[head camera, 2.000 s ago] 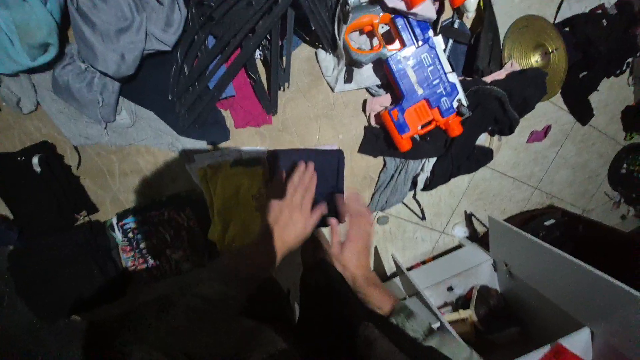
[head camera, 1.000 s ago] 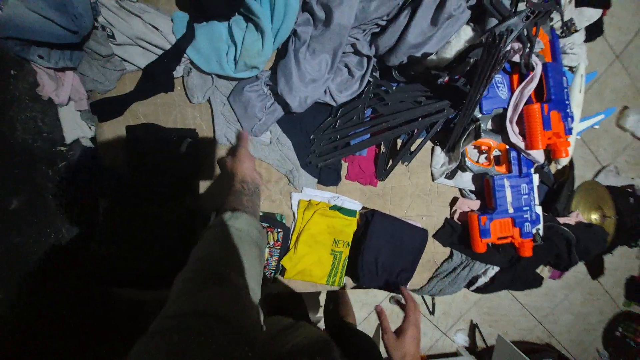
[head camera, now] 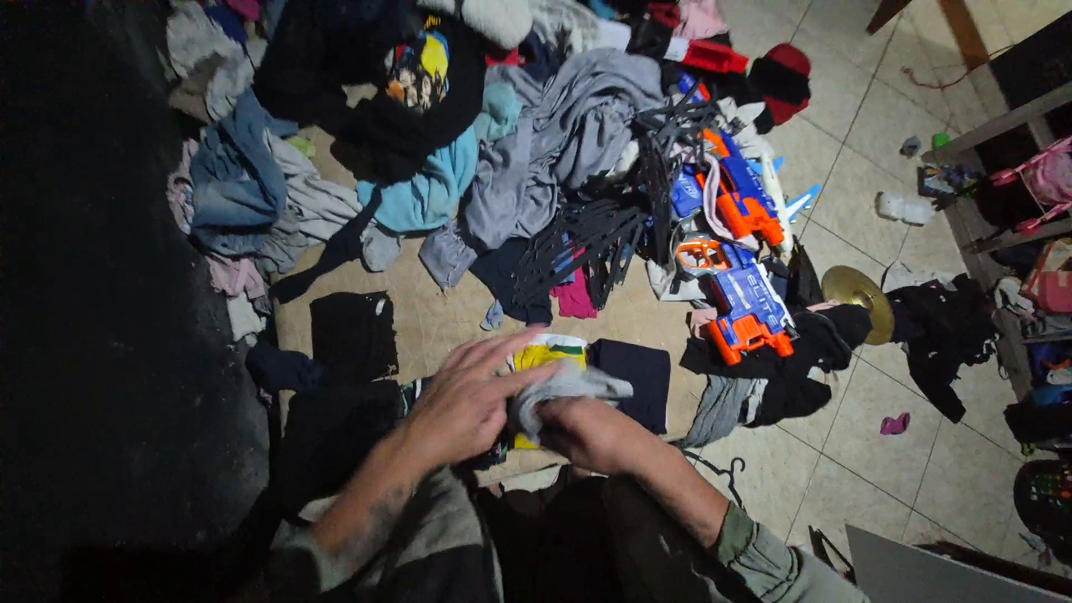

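My right hand (head camera: 582, 431) is closed on a crumpled light grey cloth garment (head camera: 578, 385), blurred by motion. My left hand (head camera: 469, 394) lies flat-fingered at the garment's left side, fingers spread; whether it grips the cloth is unclear. Under both hands a yellow shirt (head camera: 544, 356) with a green and white edge shows in part. Just to its right lies a folded dark navy garment (head camera: 641, 377). Folded black clothing (head camera: 352, 335) rests to the left on the beige surface (head camera: 444, 293).
Beyond my hands are black plastic hangers (head camera: 586, 243), a heap of grey fabric (head camera: 544, 159) and a turquoise cloth (head camera: 431, 188). Blue and orange Nerf toy blasters (head camera: 749, 306) lie right, near a brass cymbal (head camera: 858, 303). A white panel (head camera: 938, 569) stands at lower right.
A grey garment is now in my right hand, over the yellow shirt; one second ago that hand was at the near edge, holding nothing visible. My left hand has come back from the grey cloth.
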